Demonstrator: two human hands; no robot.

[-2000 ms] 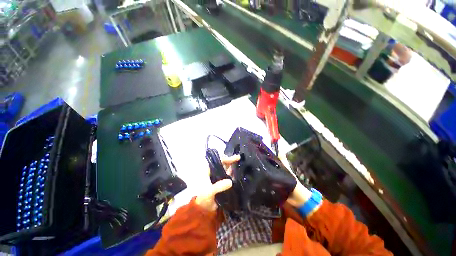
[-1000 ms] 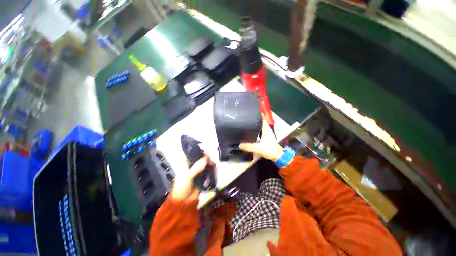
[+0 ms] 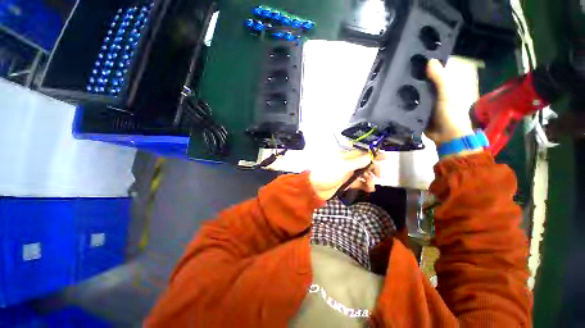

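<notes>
A black-grey power strip body [image 3: 405,73] with round sockets lies on the white work sheet [image 3: 330,77], its open end towards me. Yellow-green and dark wires [image 3: 371,139] come out of that end. My right hand [image 3: 452,99] holds the body along its right side. My left hand [image 3: 343,170] is just below the open end, its fingers closed around the leads and the dark cord. What exactly lies between its fingertips is partly hidden.
A second socket body [image 3: 279,86] lies to the left. Blue-topped components [image 3: 280,22] are behind it. A black bin [image 3: 168,51] with more of them stands at far left, above a blue crate [image 3: 131,134]. The red heat gun [image 3: 503,109] is at right. Black cables [image 3: 206,125] hang near the bin.
The power strip body has turned so its sockets face up and its open end faces me. My left hand has moved to the wires at that end. The camera view has swung left and down.
</notes>
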